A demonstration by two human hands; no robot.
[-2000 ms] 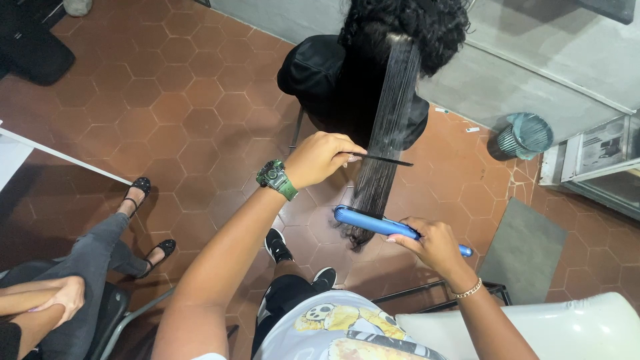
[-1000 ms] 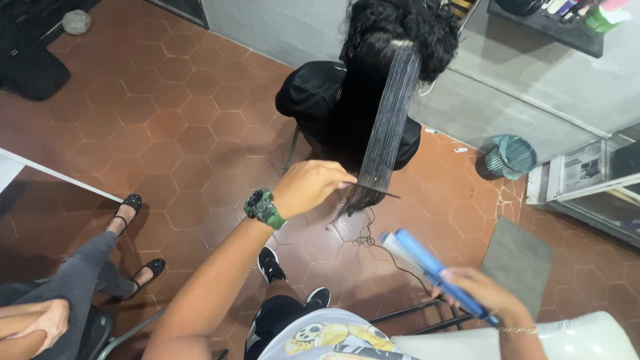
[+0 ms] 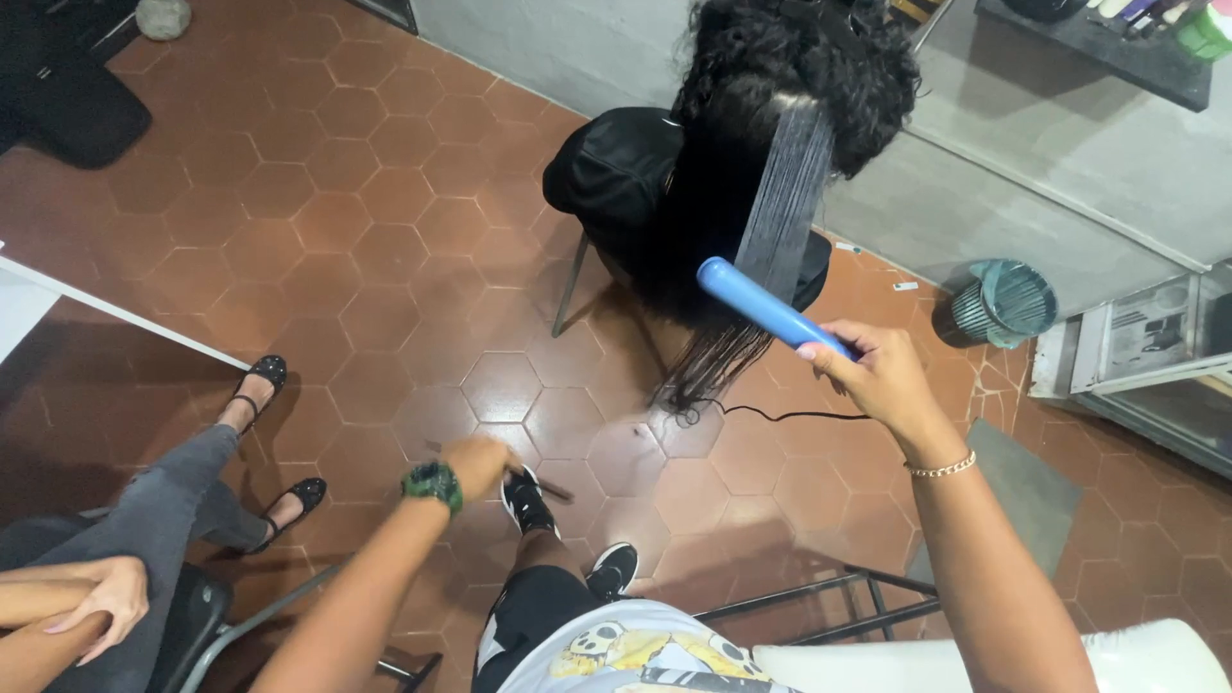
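Note:
My right hand (image 3: 871, 371) grips a blue hair straightener (image 3: 770, 306), which lies across a smooth, straight section of dark hair (image 3: 784, 207) at about two thirds of its length. Whether its plates are closed cannot be seen. The ends of the section hang in loose curls. Lower left, away from the hair, my left hand (image 3: 478, 469) holds a dark comb (image 3: 553, 490), slightly blurred. The seated person's other hair (image 3: 847, 77) is curly and gathered at the top of the head.
A black cord (image 3: 789, 415) runs behind my right hand. A wastebasket (image 3: 1006, 303) stands by the wall, near a glass-fronted cabinet (image 3: 1169, 327). A shelf (image 3: 1107, 48) holds several items. Another person sits at left, shoes (image 3: 260, 385) on the tiles. A white padded seat (image 3: 1145, 654) is at lower right.
My left hand with the comb has moved from the hair down and left. My right hand has swung the straightener away from the hair and then back up to it.

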